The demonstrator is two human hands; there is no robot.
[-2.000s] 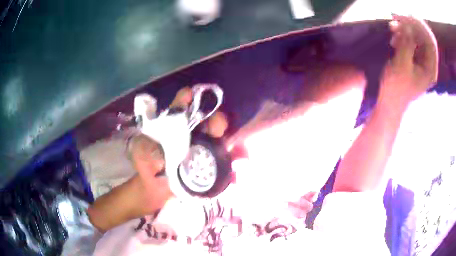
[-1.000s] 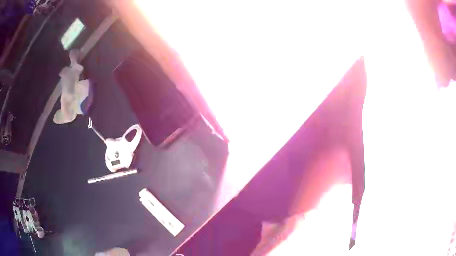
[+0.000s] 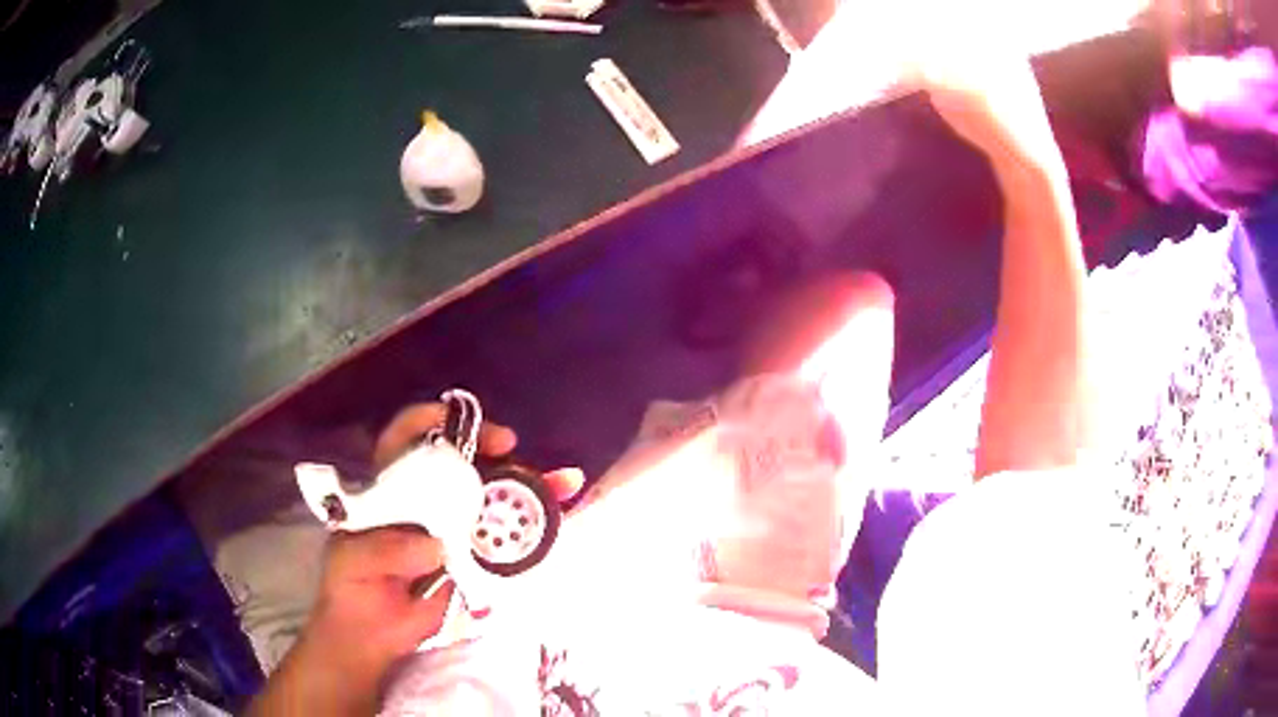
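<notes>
My left hand (image 3: 367,595) grips a white unit (image 3: 407,500) over my lap at the lower left. Its fingertips show behind the unit. A wheel (image 3: 510,520) with a black rim and holed white face is on the unit's right side. A bent loop (image 3: 458,420) stands at the top, and the flared end points left. My right arm reaches up on the right. My right hand (image 3: 967,63) is at the table's edge, washed out by glare; its fingers and anything in them cannot be made out.
On the dark green table (image 3: 266,280) lie a small white bottle (image 3: 442,168) with a yellow tip, a white strip (image 3: 632,111), a slim pale rod (image 3: 516,24) and white units (image 3: 77,123) at the far left. A blue bin (image 3: 1191,462) of small parts stands at the right.
The view has swung back from the table's far end, so my left hand and the unit show again. Since two seconds ago, my right hand has moved left to the table's edge, and the unit is tilted differently.
</notes>
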